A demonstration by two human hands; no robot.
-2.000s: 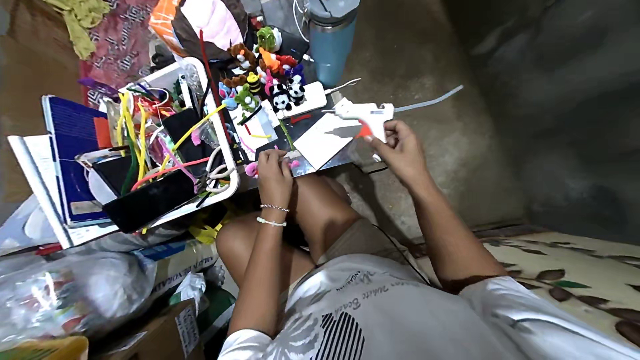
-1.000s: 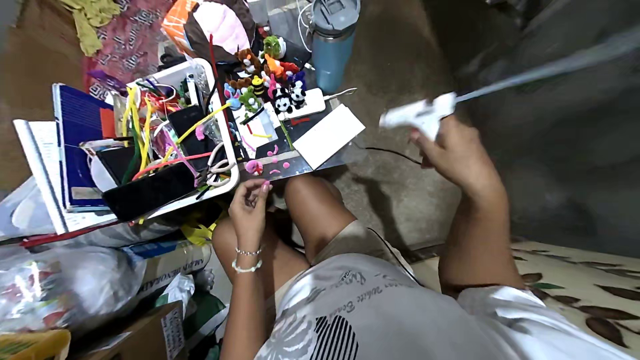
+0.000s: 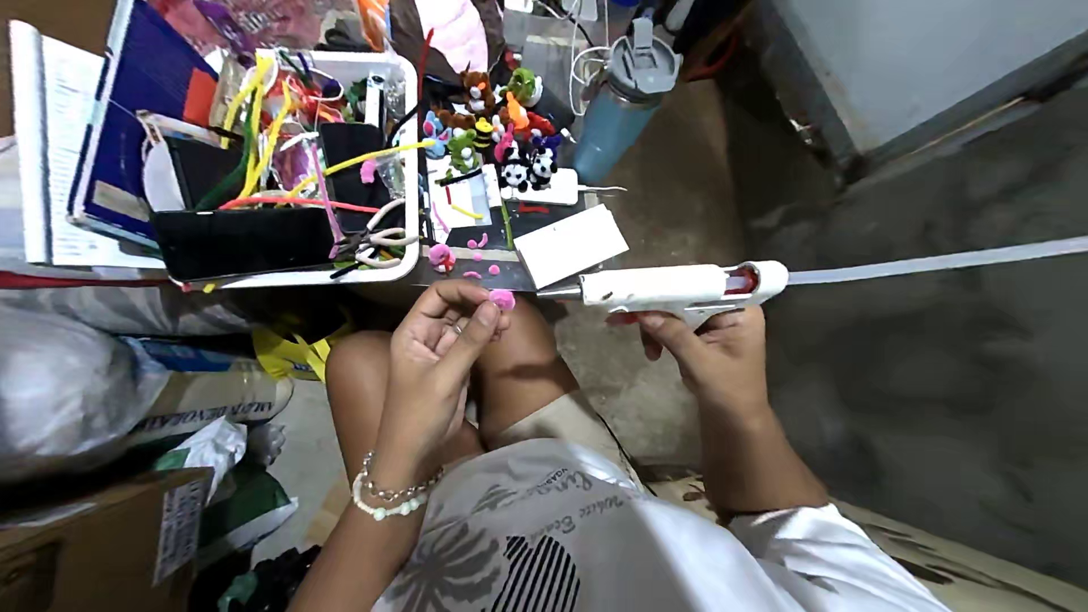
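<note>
Between the thumb and fingers of my left hand [image 3: 450,340] is a small pink fuzzy piece [image 3: 502,299], held above my knees. My right hand [image 3: 710,344] grips a white hot glue gun [image 3: 671,289], its metal nozzle pointing left toward the pink piece, with a gap between them. A long translucent glue stick [image 3: 926,259] sticks out of the gun's back. Beyond my left hand, a pink fuzzy ball shape [image 3: 441,257] and several small pink bits lie on the dark work surface, beside a white rectangular block [image 3: 571,246].
A white basket [image 3: 411,170] holds pipe cleaners, pliers and a black phone-like slab. Several small fuzzy animal figures [image 3: 489,127] stand right of it, near a white power strip [image 3: 552,187] and a blue tumbler [image 3: 619,110]. A grey wall [image 3: 918,365] rises at the right.
The glue gun was near the white block, swung out to the right, and now points left near my left hand. My left hand has come up off the table edge with the pink piece.
</note>
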